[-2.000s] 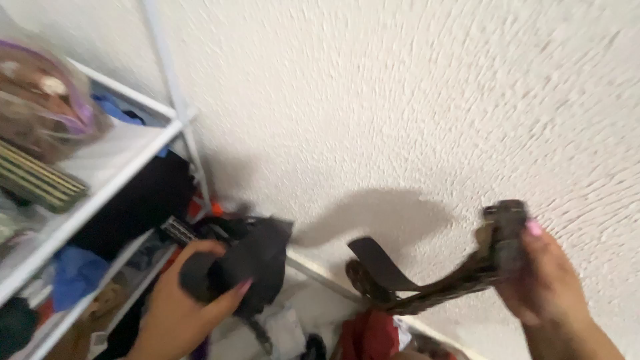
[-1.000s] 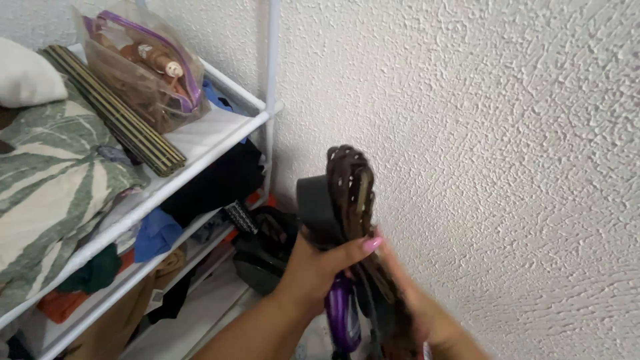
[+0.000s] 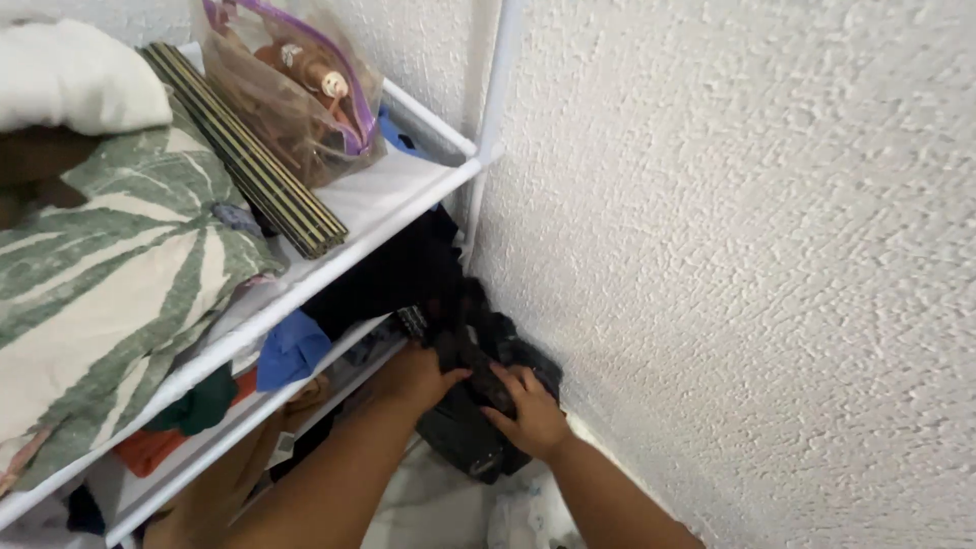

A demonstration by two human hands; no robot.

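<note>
Both hands are low in the corner between the shelving and the wall, on a pile of black items [image 3: 461, 435] on the floor. My left hand [image 3: 419, 377] is at the pile's left side, thumb pointing right, its fingers partly hidden among the dark things. My right hand [image 3: 526, 412] lies over a dark brown strap-like item [image 3: 488, 381], thumb and fingers curled toward it. Whether either hand grips it is hard to tell, as the dark shapes merge.
At left stands a white shelf rack [image 3: 305, 290] holding a zip bag [image 3: 293, 91] of brown bottles, a rolled slatted mat [image 3: 252, 152], a leaf-patterned cloth [image 3: 122, 282] and folded clothes. A rough white wall [image 3: 747, 229] rises at right. White plastic packaging [image 3: 530, 511] lies below the pile.
My hands, which held up a dark folded strap bundle a second ago, have moved down into the corner with it. Two seconds ago they were apart, each holding a dark item.
</note>
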